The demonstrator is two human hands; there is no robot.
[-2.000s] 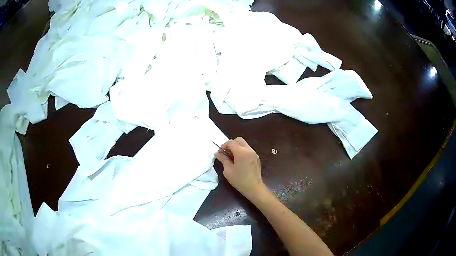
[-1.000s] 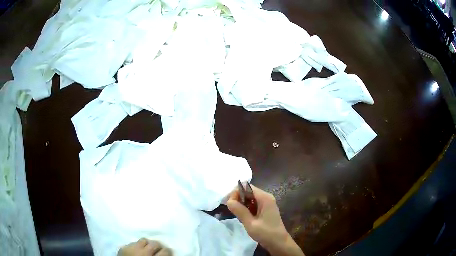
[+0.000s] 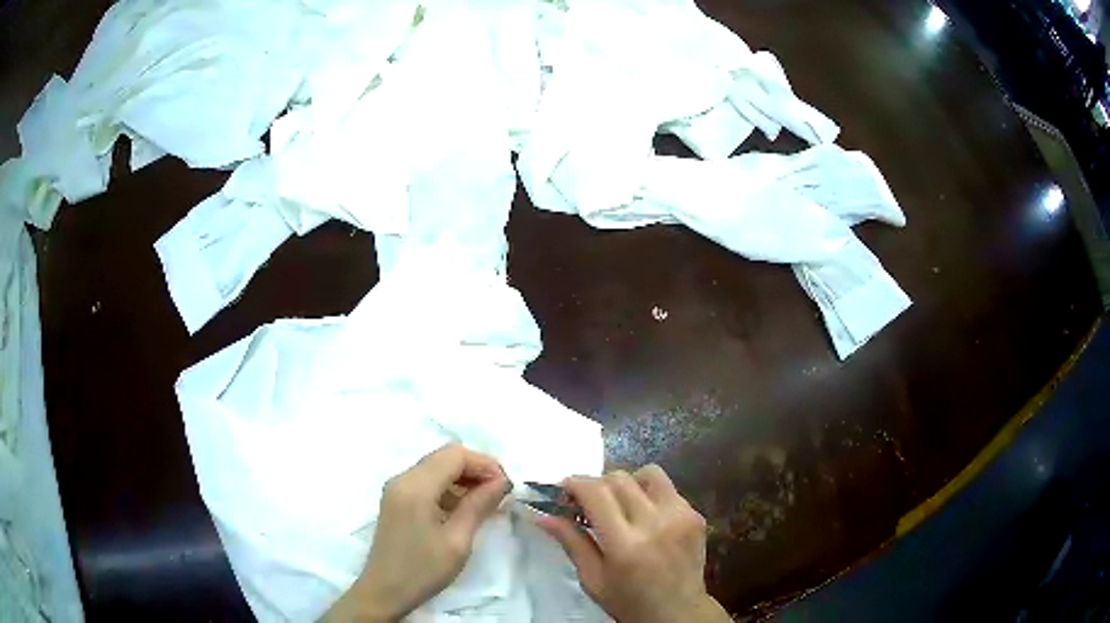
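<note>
A white garment (image 3: 304, 426) is spread in front of me, very bright, so its seams hardly show. My left hand (image 3: 441, 517) pinches the garment's cloth between thumb and fingertips near its lower right part. My right hand (image 3: 639, 535) holds small dark thread snips (image 3: 550, 497). Their two pointed blades are apart and point left, close to my left fingertips. Any thread between the blades is too fine to make out.
A large white garment pile (image 3: 463, 85) lies at the far side. Sleeves (image 3: 761, 219) stretch right over the dark brown table (image 3: 730, 365). More pale folded cloth (image 3: 24, 487) runs along the left edge. A tiny pale scrap (image 3: 660, 313) lies on the table.
My left hand has come fully into view and pinches the cloth. My right hand with the snips has moved up beside it. The near garment has been pulled and refolded.
</note>
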